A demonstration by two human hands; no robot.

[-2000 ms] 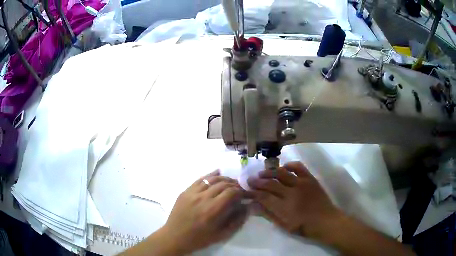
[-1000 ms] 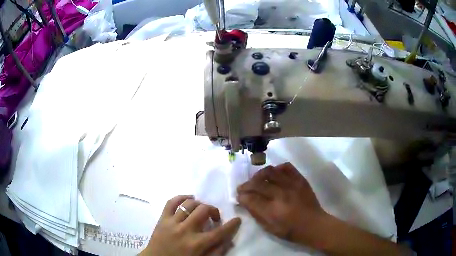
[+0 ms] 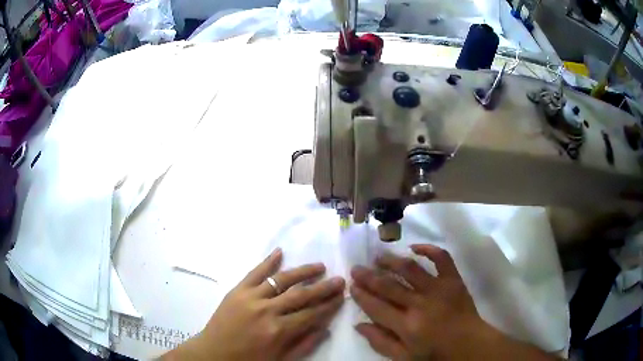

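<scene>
A white fabric panel lies under the head of the cream sewing machine and spreads to the right and toward me. A narrow white band runs from the needle area toward my fingers. My left hand lies flat on the fabric left of the band, fingers spread, a ring on one finger. My right hand lies flat on the fabric just right of the band, fingers spread. The fingertips of both hands are close together below the needle area. The needle tip is too small to make out.
A stack of white cut panels lies at the left. Magenta fabric is heaped at the upper left. A dark thread spool stands behind the machine arm. Ruler marks show on the table's front edge.
My left hand has moved up and flattened beside the band, its fingers now spread. My right hand has moved slightly down and its fingers have spread. The camera view has shifted a little.
</scene>
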